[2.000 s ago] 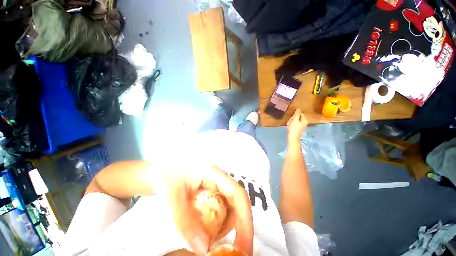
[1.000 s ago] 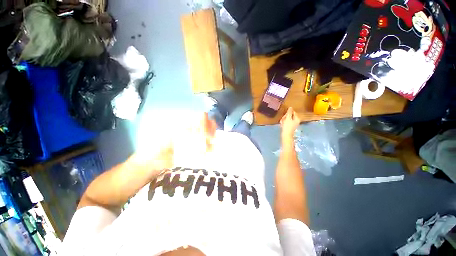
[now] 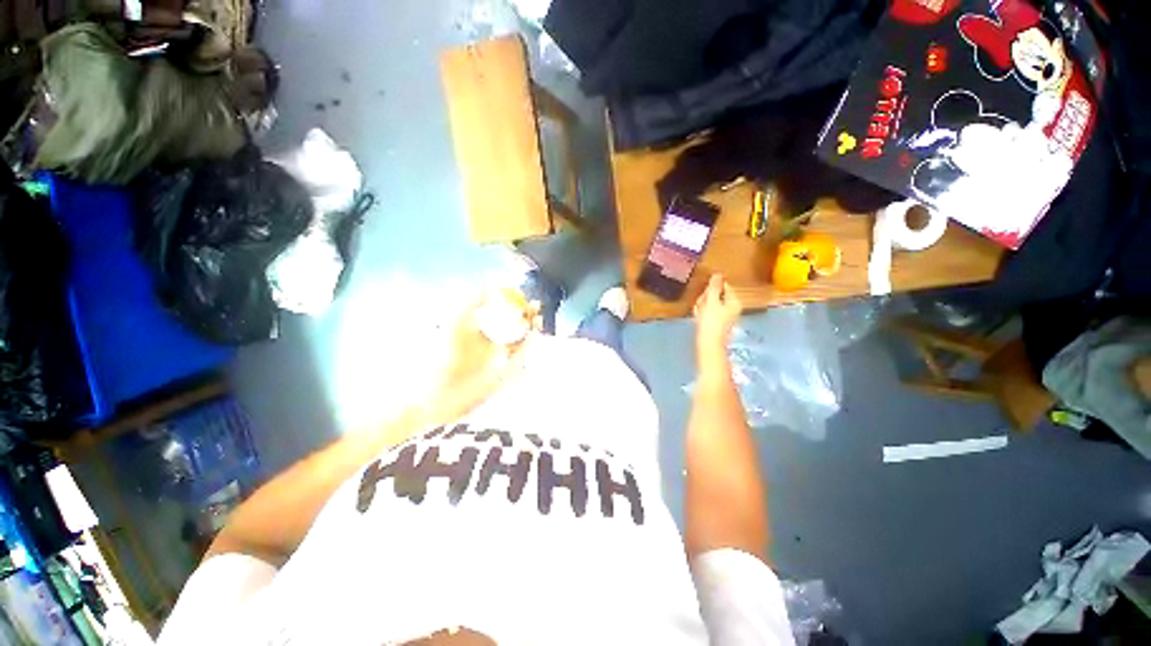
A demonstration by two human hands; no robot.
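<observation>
My left hand [image 3: 490,338] is over my lap in strong glare, its fingers around a pale, washed-out round thing [image 3: 507,318] that may be peeled fruit. My right hand [image 3: 717,303] rests at the near edge of the wooden table [image 3: 833,280], fingers drawn together, with nothing visible in it. A smartphone [image 3: 680,245] with a lit screen lies flat just beyond it. Orange peel [image 3: 795,264] lies on the table to the right of the phone. A small yellow-black tool [image 3: 759,212] lies behind the peel.
A white tape roll [image 3: 918,225], dark garments [image 3: 720,63] and a cartoon-mouse box [image 3: 966,120] are on the table. A wooden stool [image 3: 499,139] stands left of it. Clear plastic [image 3: 795,379] and a white strip [image 3: 944,449] lie on the floor. Black bags [image 3: 221,240] are at left.
My left hand was close to the camera with a round pale-orange thing; it has moved down and away, over my lap. My right hand stays at the table edge. The whole view has shifted slightly.
</observation>
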